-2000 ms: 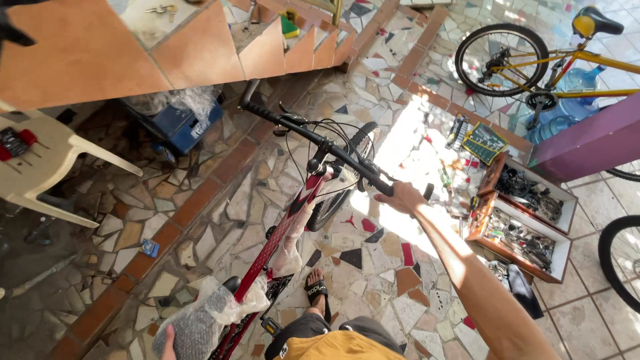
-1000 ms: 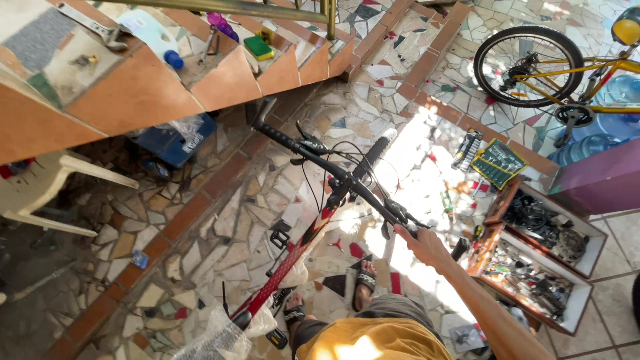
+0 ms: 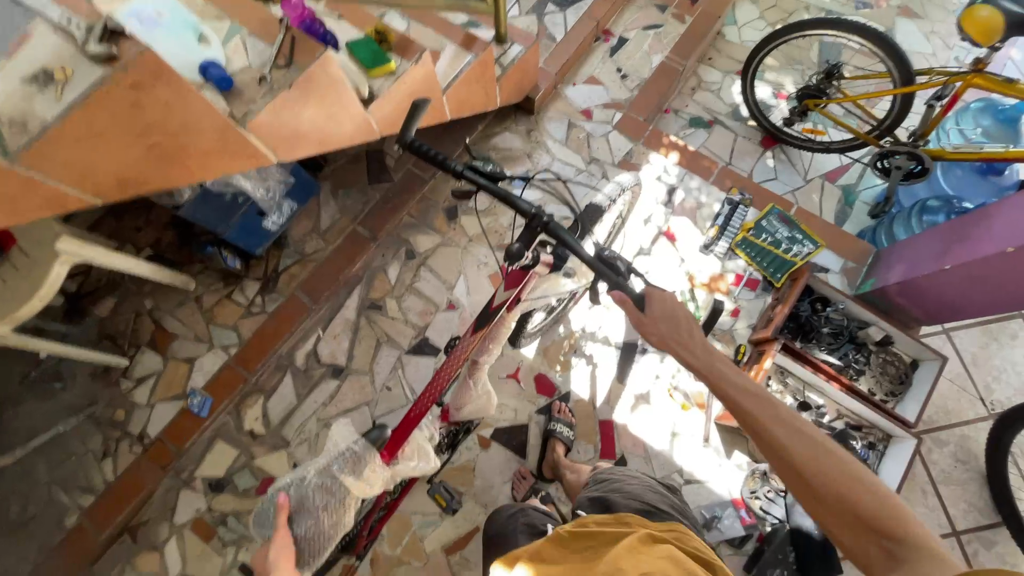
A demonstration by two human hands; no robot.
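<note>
A red bicycle [image 3: 444,370] stands on the mosaic floor to the left of my legs, its frame partly wrapped in clear plastic. My right hand [image 3: 662,320] is closed around the right grip of its black handlebar [image 3: 512,200]. At the lower left, my left hand [image 3: 278,548] touches the plastic-wrapped saddle [image 3: 320,496]; its thumb shows on top and the rest is cut off or hidden, so I cannot tell how firmly it grips. The front wheel [image 3: 612,212] lies beyond the handlebar, partly in bright sunlight.
Tiled stairs [image 3: 144,120] with tools rise at upper left, above a blue box [image 3: 256,212] and a plastic chair [image 3: 72,264]. At right are wooden drawers of bike parts [image 3: 928,400], a green wrench pouch [image 3: 774,244], a purple pillar [image 3: 944,272] and a yellow bicycle [image 3: 948,80].
My left hand shows at the saddle now; one second ago it was out of view. My right hand remains on the right grip. The handlebar has turned between frames.
</note>
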